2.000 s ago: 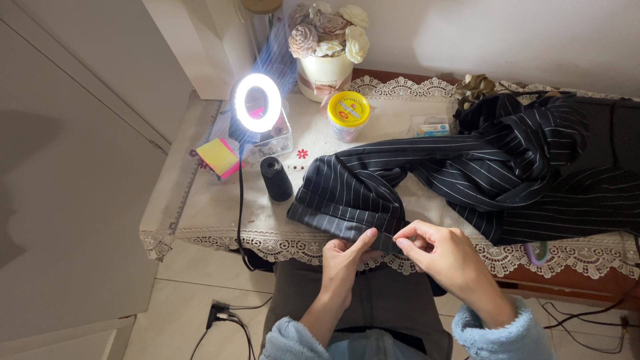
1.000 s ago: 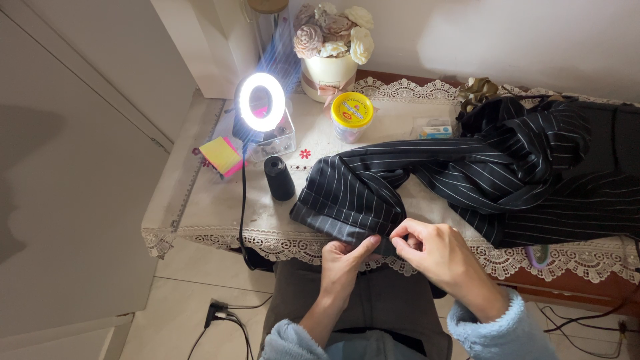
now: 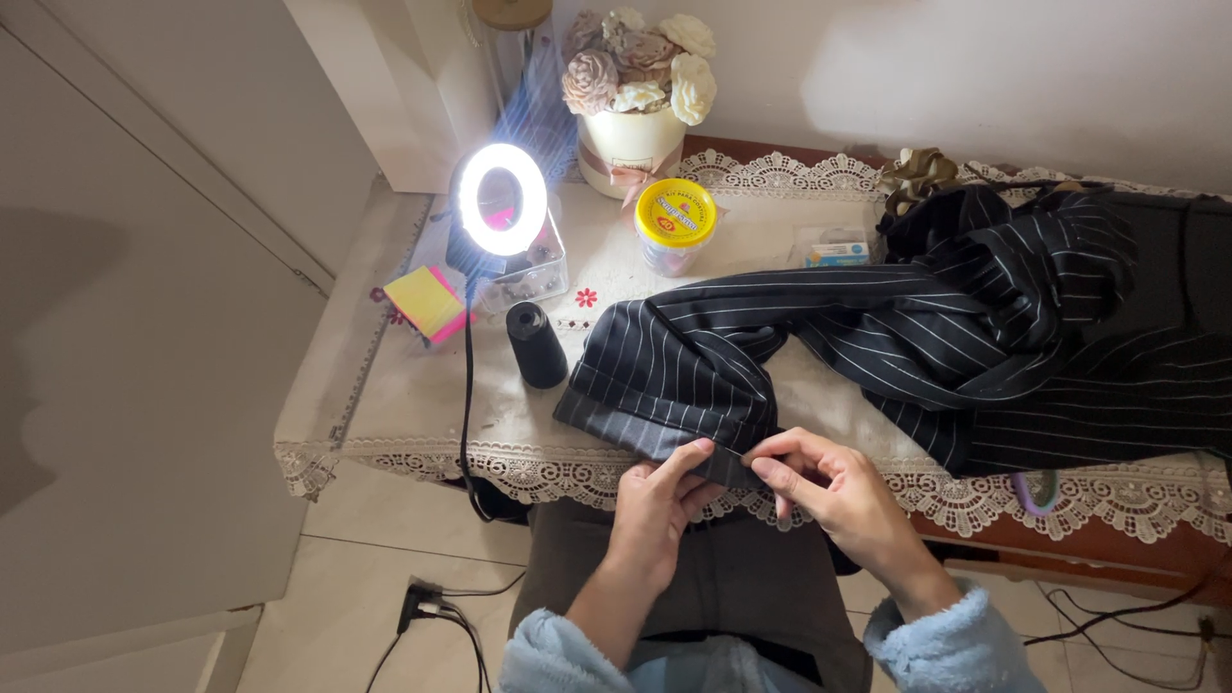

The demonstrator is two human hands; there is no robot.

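Note:
A black pinstriped garment (image 3: 924,318) lies across the lace-edged tablecloth, one tube-like end, perhaps a leg or sleeve, reaching the table's front edge. My left hand (image 3: 654,510) grips the folded hem of that end, thumb on top and fingers underneath. Just to its right, my right hand (image 3: 833,491) has thumb and forefinger pinched together at the hem's corner. Whether a needle or thread is between those fingertips is too small to tell. Left of the garment a black thread cone (image 3: 536,346) stands upright.
A lit ring lamp (image 3: 500,199) stands by a clear plastic box (image 3: 539,274); its cable hangs over the front edge. Sticky notes (image 3: 423,301), a yellow-lidded tub (image 3: 676,217) and a flower pot (image 3: 630,144) stand around. Scissors' handle (image 3: 1037,493) shows at the edge.
My right hand has come down close to the hem's corner, its fingers more spread than a second ago. My left hand keeps its hold on the hem.

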